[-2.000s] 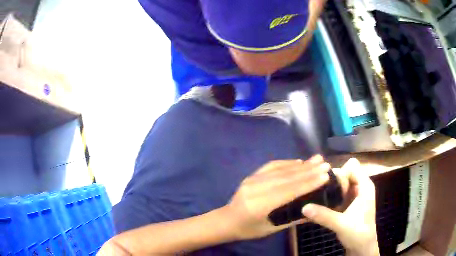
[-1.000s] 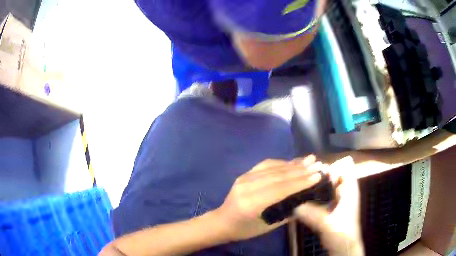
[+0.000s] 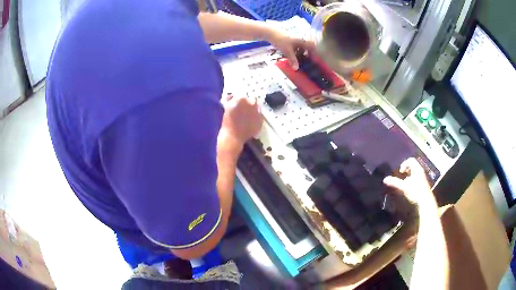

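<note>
A jumbled pile of black units point(image 3: 351, 192) lies at the bench edge, partly on a dark purple-grey mat point(image 3: 373, 136). My right hand point(image 3: 408, 184) reaches in from the lower right at the pile's right side, with thumb and fingers curled beside the black units. Glare blurs the fingertips, so I cannot tell whether they grip one. My left hand is not in view. Brown carton flaps point(image 3: 478, 226) stand at the lower right, beside my forearm.
A co-worker in a blue shirt point(image 3: 136, 113) fills the left, one hand at a red fixture point(image 3: 311, 79) holding a black part. A perforated white plate point(image 3: 249, 79) bears a small black piece. A teal-edged tray point(image 3: 260, 226), round metal cup point(image 3: 346, 37) and monitor point(image 3: 486, 107) surround the bench.
The view has swung up and right to the bench. My hands no longer hold the black unit together over my lap; my right hand is now at the pile and my left hand is out of view.
</note>
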